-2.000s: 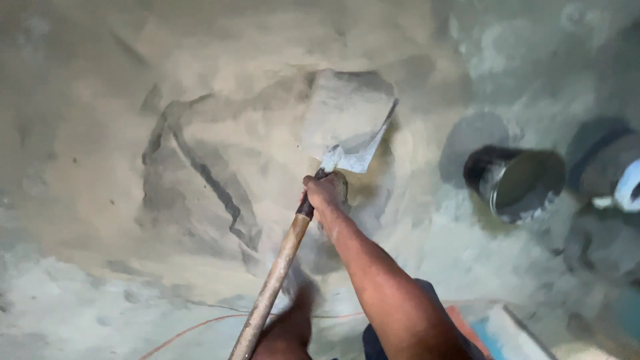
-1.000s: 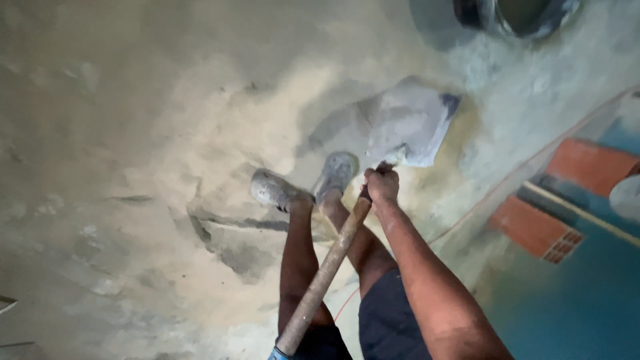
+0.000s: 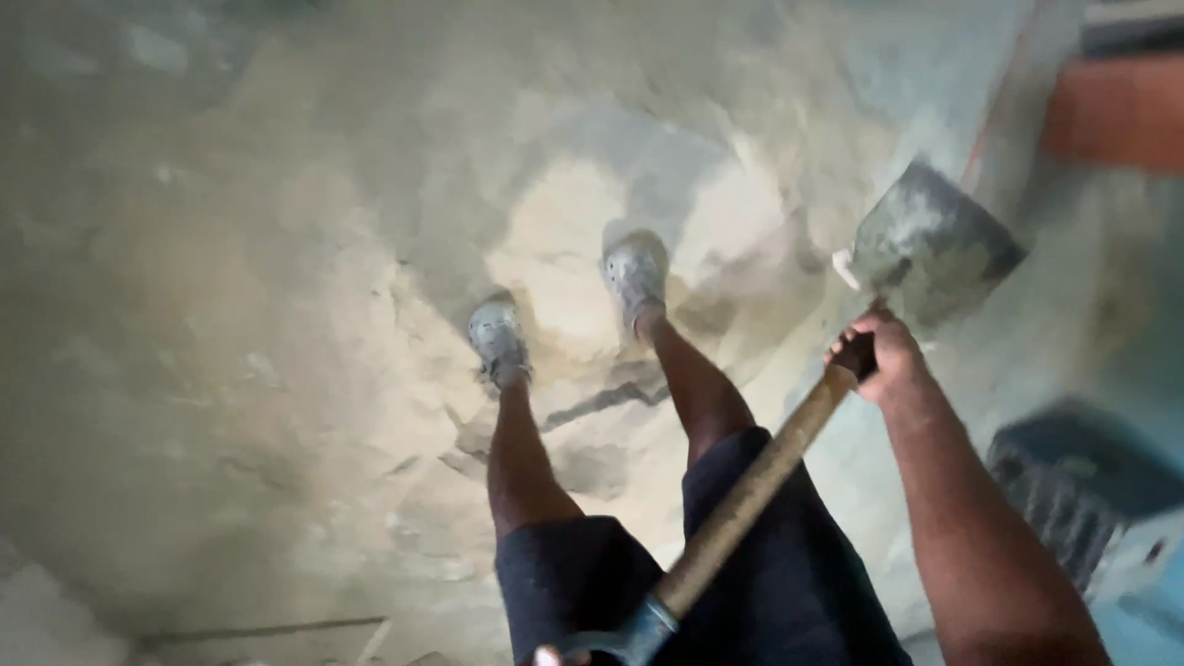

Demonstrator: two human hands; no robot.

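My right hand (image 3: 879,351) is closed around the lower end of a shovel's wooden shaft (image 3: 758,490), just behind the blade. The square metal blade (image 3: 934,245), smeared grey, points to the upper right, beyond my feet. At the bottom edge, my left hand (image 3: 550,657) is at the shovel's blue-grey handle grip (image 3: 638,634); only a little of its fingers shows, around the grip. Pale sand or dry mix (image 3: 564,250) lies spread on the floor under and around my feet, with a dark furrow (image 3: 606,400) between my legs.
My feet stand in dusty clogs (image 3: 636,268). At the upper right is an orange-red block (image 3: 1119,111), blurred. A dark, ribbed object (image 3: 1064,490) lies right of my forearm. A thin strip (image 3: 268,631) lies on the floor at the lower left.
The shovel blade, earlier over the pale material, is now farther right of my feet, with my right hand still near it. The view has shifted strongly; the dark bucket is out of view.
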